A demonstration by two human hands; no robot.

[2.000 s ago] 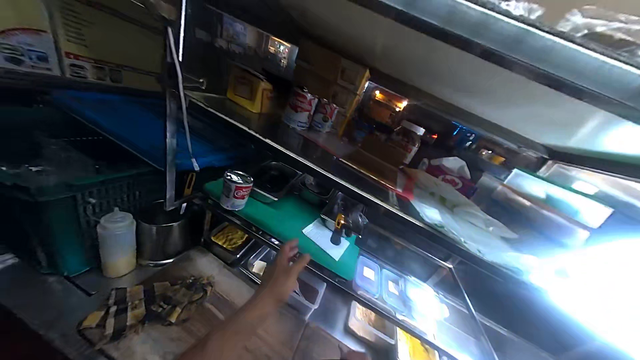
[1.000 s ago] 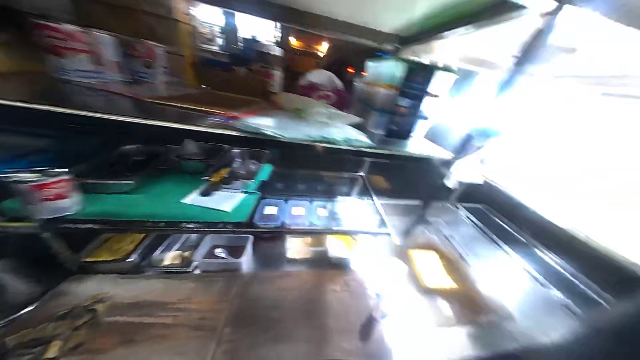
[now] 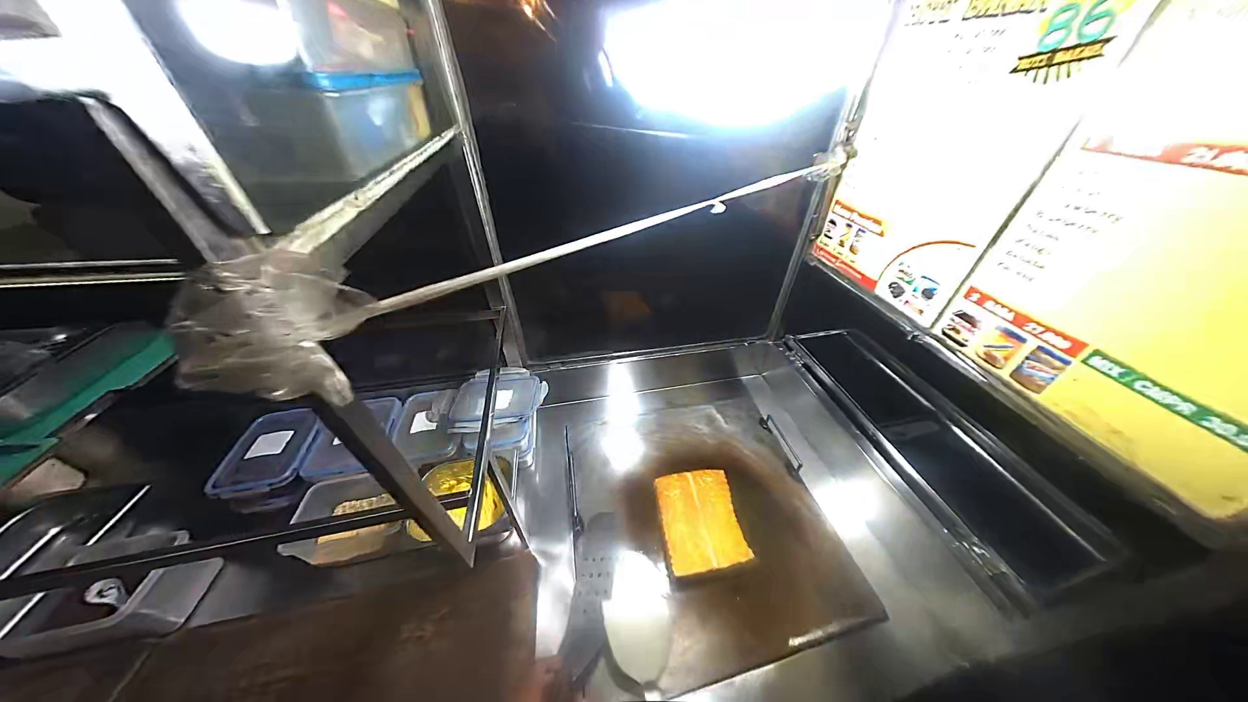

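Neither my left hand nor my right hand shows clearly in the head view. A small blurred reddish-brown patch lies at the bottom edge, left of the spatulas; I cannot tell what it is. Golden-orange bread [image 3: 704, 522], with a pale line down its middle, lies flat on the flat griddle [image 3: 780, 585]. A perforated metal spatula [image 3: 593, 575] lies at the griddle's left side. Beside it is a pale, glare-lit spatula blade [image 3: 639, 629], near the bread's lower left corner. Whether anything holds the spatulas is hidden.
Lidded plastic boxes [image 3: 263, 453] stand at the left behind a metal frame [image 3: 385, 468]. Near them are a tub of yellow filling [image 3: 458, 487] and a tub of crumbly food [image 3: 356, 512]. A plastic-wrapped frame joint [image 3: 258, 322] juts out at upper left. A dark trough [image 3: 946, 458] runs along the right.
The view has swung far to the right, from the green cutting board to the griddle. The hand seen reaching over the tubs two seconds ago is no longer plainly visible.
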